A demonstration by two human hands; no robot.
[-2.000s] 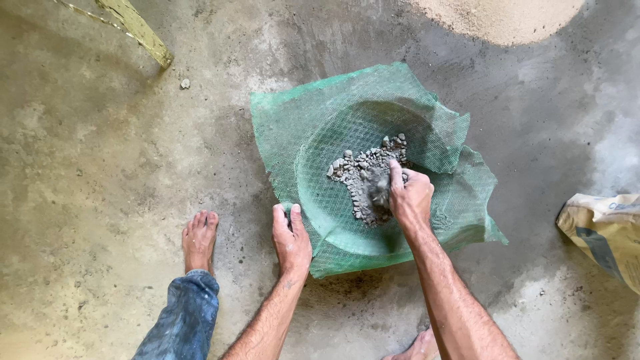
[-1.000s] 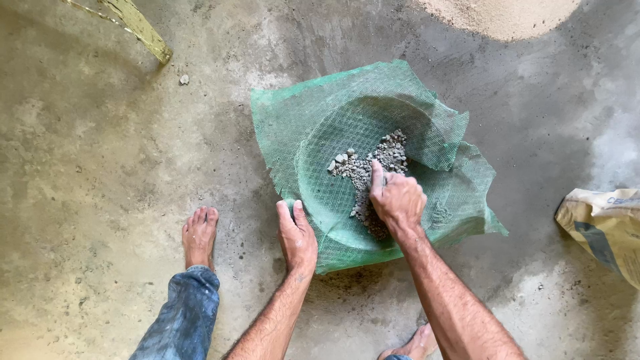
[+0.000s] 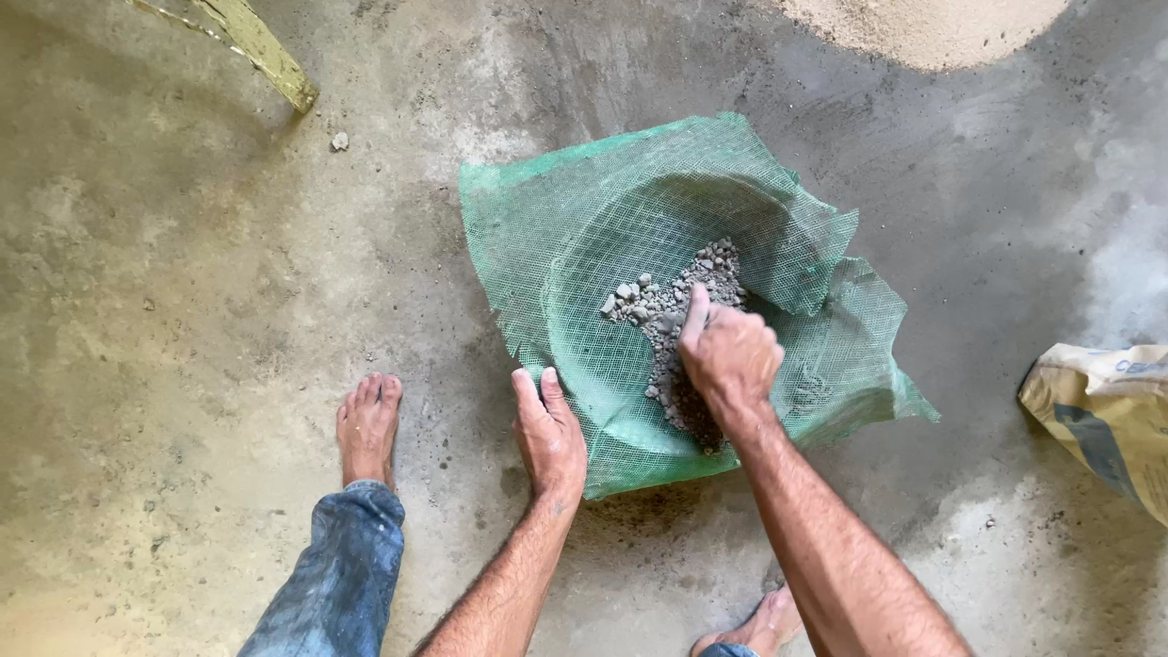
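Note:
A sheet of green mesh netting [image 3: 602, 219] lies over a round basin or bowl, sagging into it, with ragged edges spread past the rim. Grey gravel and crumbly lumps [image 3: 675, 301] rest on the mesh in the hollow. My left hand [image 3: 551, 433] grips the mesh and rim at the lower left, its thumb and a fingertip on top, the other fingers hidden. Over the gravel is my right hand [image 3: 730, 351], fingers curled down and thumb extended; its fingertips are hidden, so whether it holds any gravel cannot be told.
Bare feet [image 3: 369, 429] stand on the concrete floor [image 3: 210, 301] either side of the basin. A pile of pale sand or powder [image 3: 931, 27] lies at the top right, a paper sack [image 3: 1109, 420] at the right edge. A worn yellowish wooden leg [image 3: 265, 55] stands at the top left.
The gravel on the mesh has shifted and spread under my right hand, which has moved slightly. My left hand has stayed at the rim.

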